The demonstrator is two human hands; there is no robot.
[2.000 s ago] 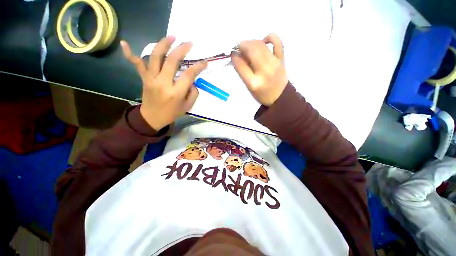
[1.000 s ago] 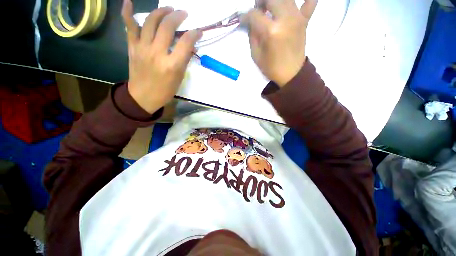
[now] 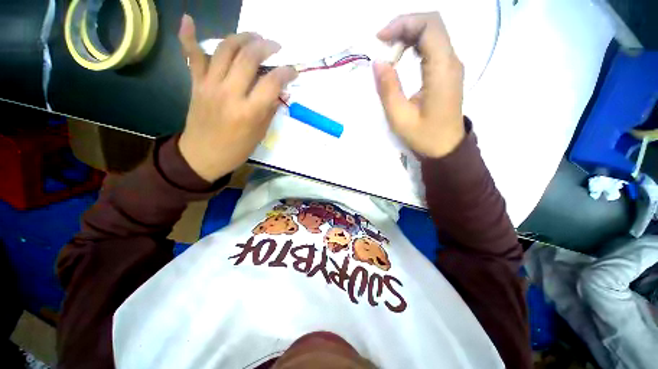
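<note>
A white curved housing lies on the white sheet, hard to tell from it. Red and dark lead wires run along it between my hands. My left hand holds the housing's left part, fingers spread over it. My right hand is at the right end of the wires, thumb and forefinger apart, with a small pale strip, likely tape, at the fingertips. A blue battery cell hangs or lies below the housing, its lead going up under my left hand.
Yellow-cream tape rolls are at the upper left. A blue tape dispenser is at the right, with crumpled white waste below it. A red crate is at lower left. Another person's light-clothed legs show at lower right.
My right hand has come away from the wires, and its thumb and forefinger have opened around the pale strip. My left hand still holds the housing. The view has shifted slightly.
</note>
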